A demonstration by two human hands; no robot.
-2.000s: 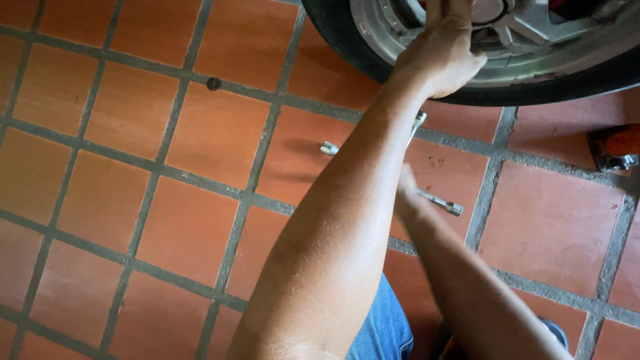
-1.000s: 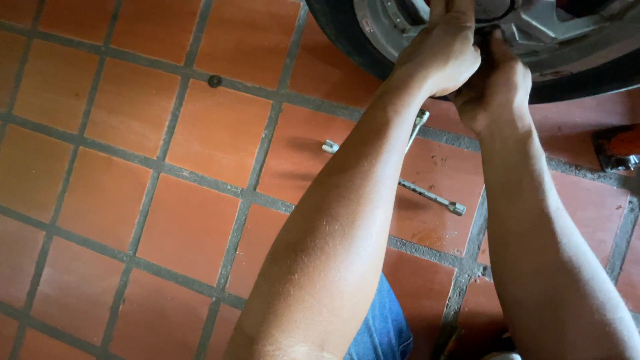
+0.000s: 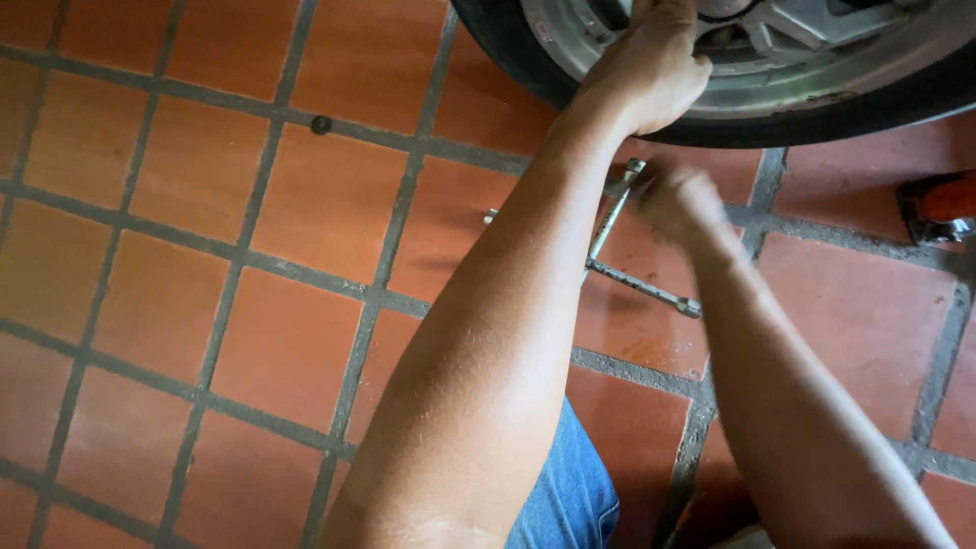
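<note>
A car wheel with a silver alloy rim [image 3: 762, 103] and a black tyre [image 3: 732, 133] fills the top right. My left hand [image 3: 656, 69] lies against the rim near its hub, its fingers cut off by the top edge, so its grip cannot be told. Below the tyre is my right hand [image 3: 679, 198], blurred by motion, fingers curled; whether it holds something small is unclear. Close beside it, a metal four-way lug wrench [image 3: 644, 286] rests on the tiles, partly hidden under my left forearm.
Terracotta floor tiles [image 3: 328, 206] with grey grout spread beneath everything. A small dark round piece [image 3: 321, 124] lies on a grout line at the upper left. At the right edge sits an orange and black object [image 3: 942, 207] with a metal part. My knee in blue jeans [image 3: 568, 488] shows at the bottom.
One second ago my right hand was up at the rim beside my left hand; it is now lower, below the tyre near the wrench. My left hand has stayed at the rim.
</note>
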